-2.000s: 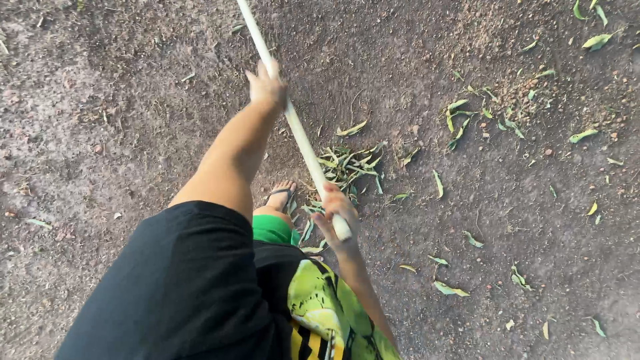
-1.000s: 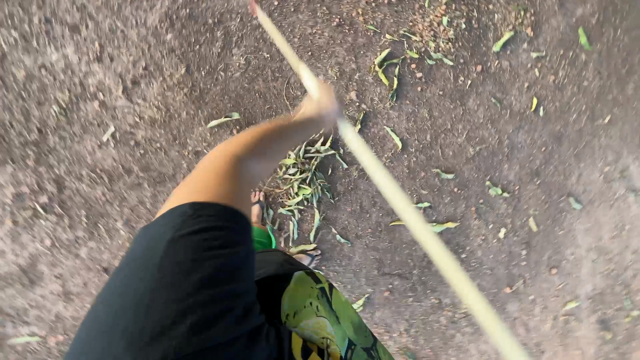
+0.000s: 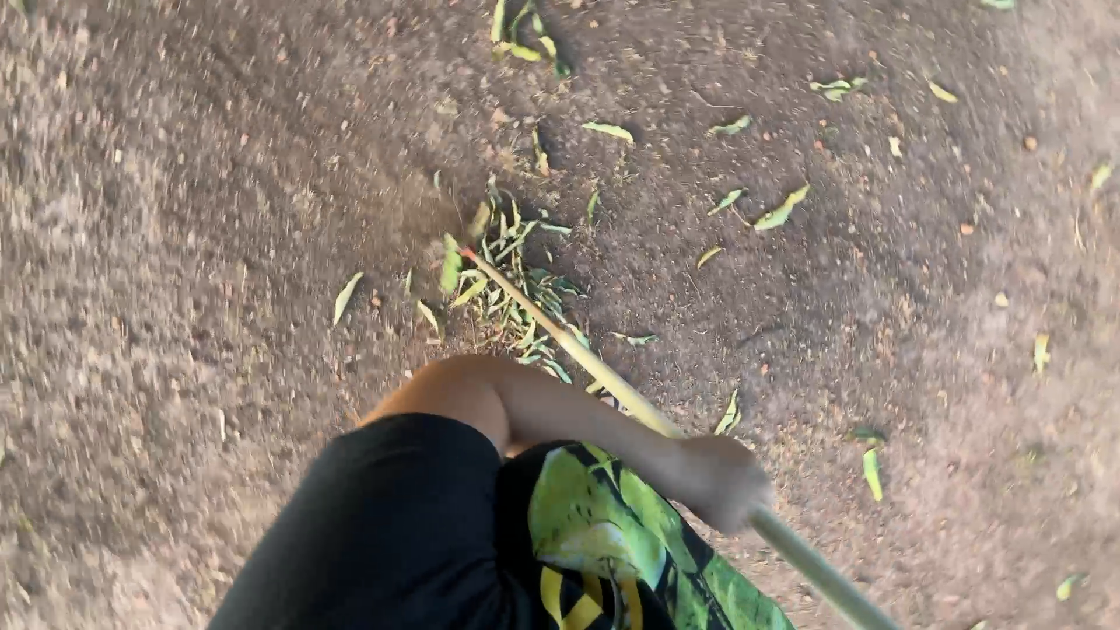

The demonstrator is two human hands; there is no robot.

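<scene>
My left hand (image 3: 724,486), blurred, is closed around a long pale pole (image 3: 604,372) at the lower right, with the forearm crossing in front of my body. The pole slants from the lower right edge up to the left, where its thin reddish tip lies over a small pile of narrow green and dry leaves (image 3: 516,302). Whatever is on the pole's other end is outside the frame. My right hand is out of view.
Bare, gritty brown soil (image 3: 219,219) surrounds me. Single leaves lie scattered about, such as a curled leaf (image 3: 781,208) at the upper right and a small clump of leaves (image 3: 525,39) at the top. My black sleeve and patterned green shirt fill the bottom.
My left hand, still on the pole, has come down and to the right, close to my body. The pole's reddish end has moved down over the leaf pile. My right hand, on the pole two seconds ago, has left view.
</scene>
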